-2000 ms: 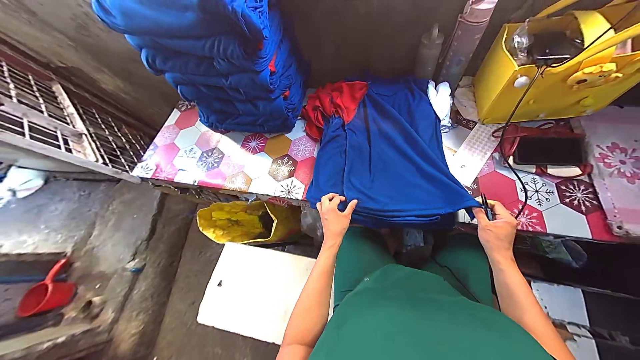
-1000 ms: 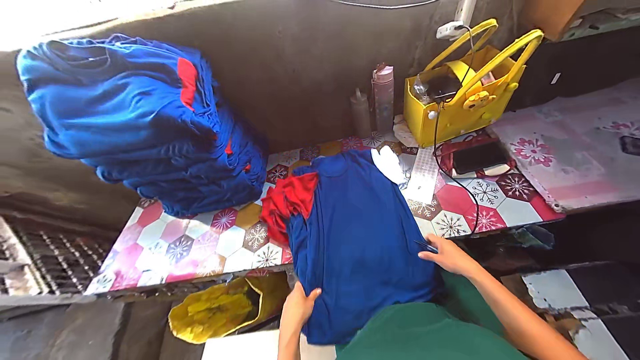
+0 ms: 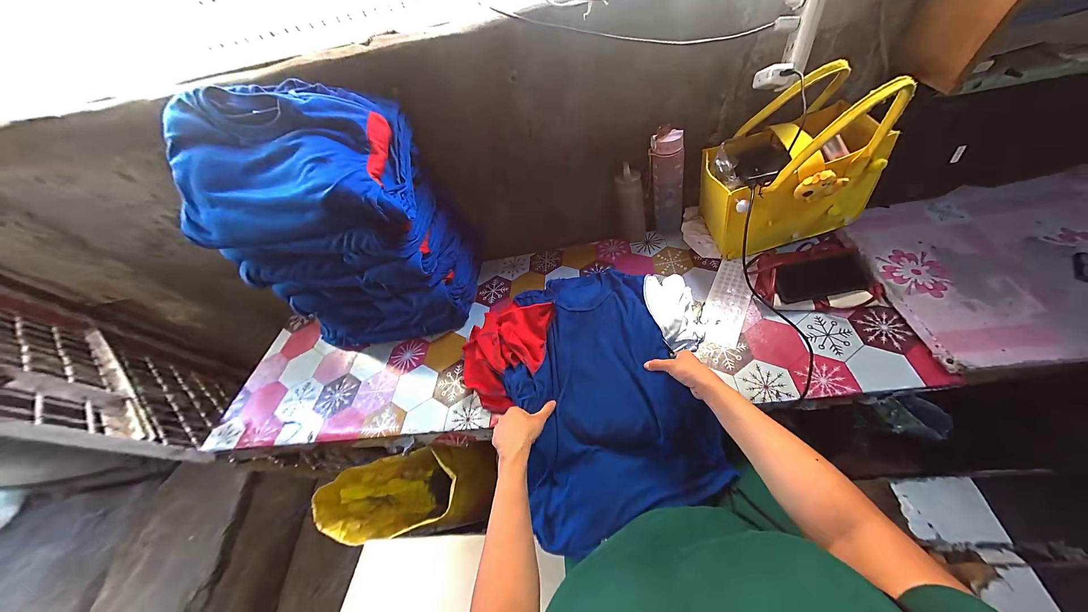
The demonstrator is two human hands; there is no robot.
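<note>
A blue shirt with a red sleeve at its left and a white sleeve at its right lies on the patterned table, its lower part hanging over the front edge onto my lap. My left hand holds the shirt's left side below the red sleeve, thumb on top and fingers hidden. My right hand is at the right side just below the white sleeve, thumb extended and fingertips partly hidden. A tall stack of blue garments with red parts stands left of the shirt.
A yellow bag, a pink bottle and a clear bottle stand along the wall. A phone lies on a red item, with a cable running near it. Under the table edge is a yellow sack.
Both hands have moved from the shirt's lower edge up along its sides, toward the sleeves. The view has tilted up toward the wall.
</note>
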